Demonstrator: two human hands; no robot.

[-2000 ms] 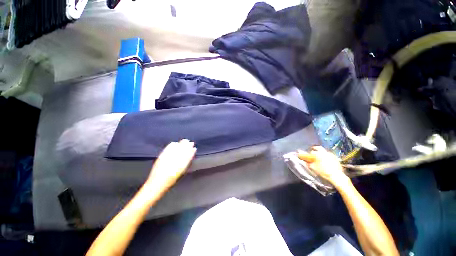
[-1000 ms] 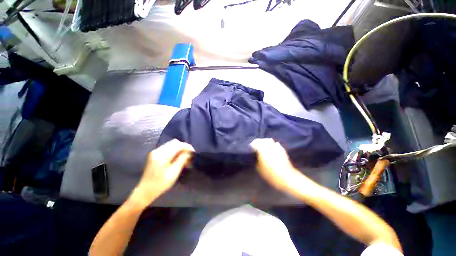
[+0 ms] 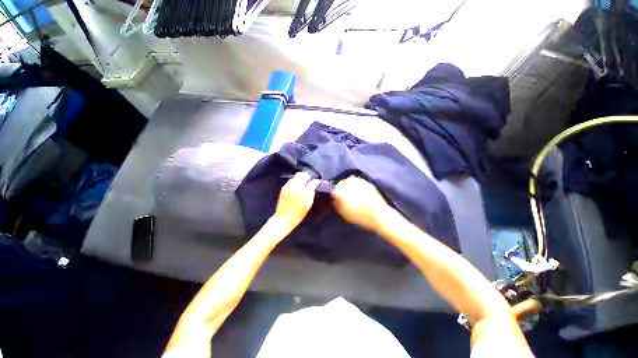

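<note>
A navy garment (image 3: pixel 413 199) lies bunched over the grey padded buck (image 3: pixel 203 182), whose pale rounded end shows to its left. My left hand (image 3: pixel 297 199) grips the cloth near the middle of the garment. My right hand (image 3: pixel 355 199) grips it just to the right, close to my left hand. The fingertips are partly hidden in the folds. The iron's orange-brown handle (image 3: pixel 526 308) shows at the lower right, partly behind my right forearm, and no hand is on it.
A blue bar (image 3: pixel 264 122) bound with cord stands behind the buck. Another navy garment (image 3: pixel 455 115) lies at the back right of the grey table (image 3: pixel 115 231). A phone (image 3: pixel 143 238) lies at left. Black hangers (image 3: pixel 196 17) hang above. A yellowish hose (image 3: pixel 537 182) arcs at right.
The iron was in my right hand, then stood released at the right. Both hands took hold of the garment's near edge, then moved up to its middle, closer together. The cloth is now more bunched.
</note>
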